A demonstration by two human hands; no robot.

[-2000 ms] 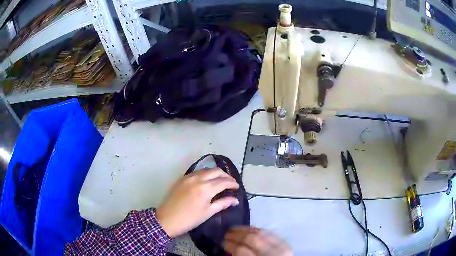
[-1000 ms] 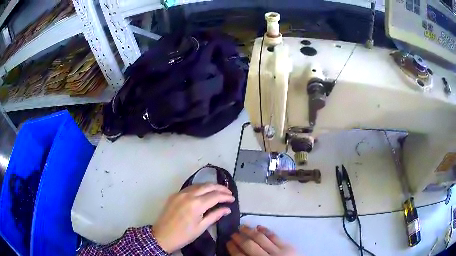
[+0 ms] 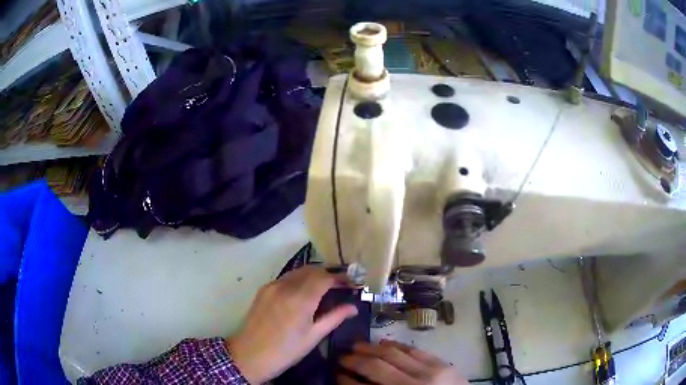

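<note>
The dark workpiece band (image 3: 352, 325) lies under both hands, its upper end at the presser foot (image 3: 370, 295) of the cream sewing machine (image 3: 421, 158). My left hand (image 3: 282, 316) rests on the band with its fingertips beside the foot and thumb pointing right. My right hand (image 3: 399, 365) presses flat on the band's lower right part, cut off by the bottom edge. The needle point is hidden behind the machine head. Whether the foot is down cannot be told.
A pile of dark workpieces (image 3: 218, 143) lies left of the machine. A blue bin (image 3: 45, 263) stands at the left edge. Black thread snips (image 3: 498, 338) and a screwdriver (image 3: 602, 361) lie on the right. A control panel (image 3: 654, 45) and shelves (image 3: 90, 68) stand behind.
Both hands have moved the band from the open table left of the needle plate up and right to the presser foot. The view has come closer to the machine head.
</note>
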